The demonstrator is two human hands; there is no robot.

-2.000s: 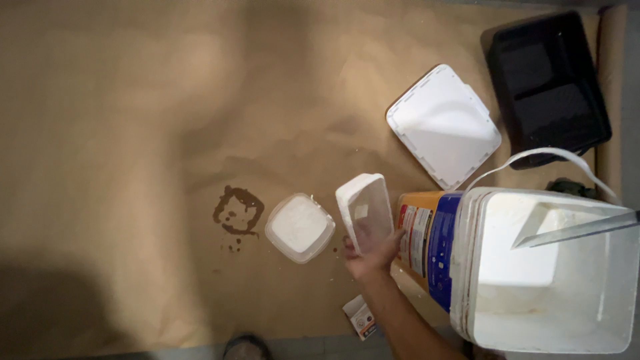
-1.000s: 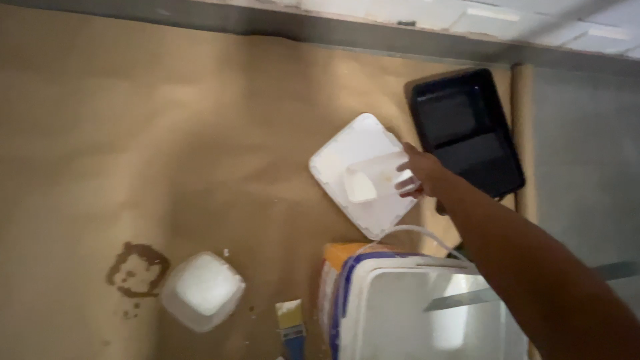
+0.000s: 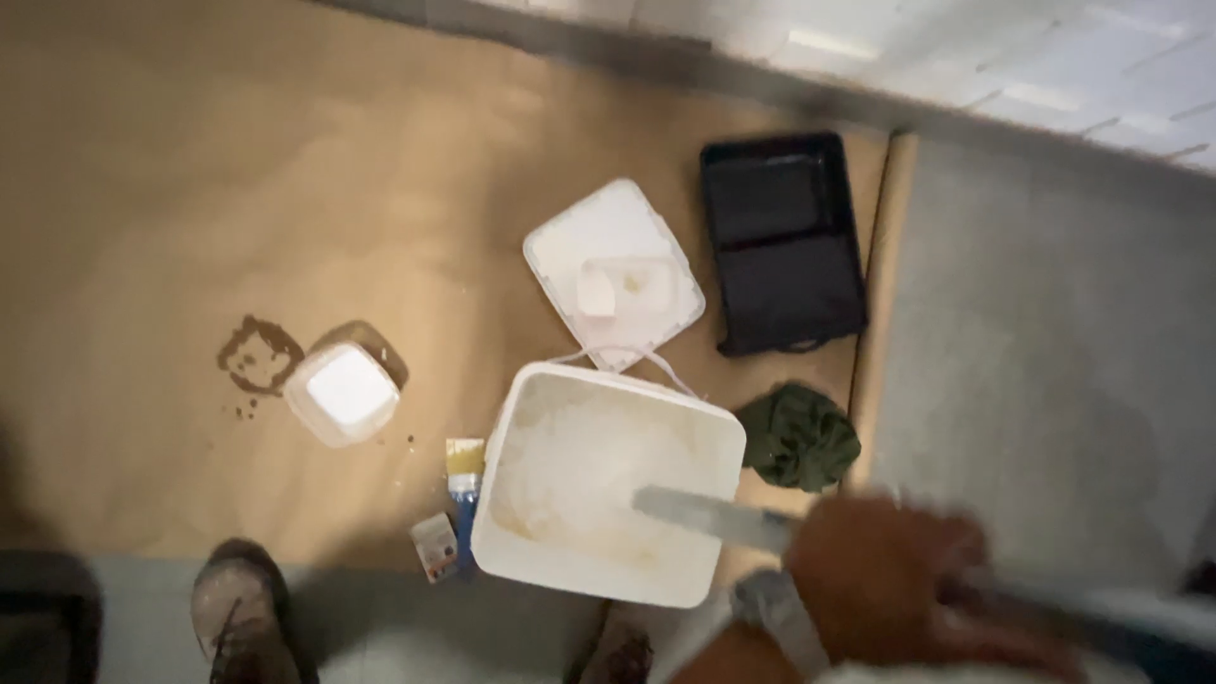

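Observation:
My left hand (image 3: 883, 579), with a grey watch at the wrist, is closed around a long, grey, flat-ended tool (image 3: 712, 513). The tool's blurred tip lies over the open white plastic bucket (image 3: 608, 475), whose inside is stained. My right hand (image 3: 1016, 641) appears as a blur beside the tool's dark rear part; its fingers cannot be made out. Behind the bucket, a small translucent tub (image 3: 632, 285) rests on a white square lid (image 3: 608, 223). A second small tub (image 3: 347, 394), with a white middle, sits on brown paper beside a wet mark.
A black paint tray (image 3: 784, 242) lies near the rolled paper edge (image 3: 883, 294). Dark green crumpled fabric (image 3: 803, 437) touches the bucket's right side. Left of the bucket are a blue-handled paintbrush (image 3: 465, 484) and a small printed packet (image 3: 436, 548). A shoe (image 3: 233, 608) stands at the paper's front edge.
The small translucent tub, held beside the bucket at first and then over the lid, is now released on the lid. My left hand has come into view on the long tool.

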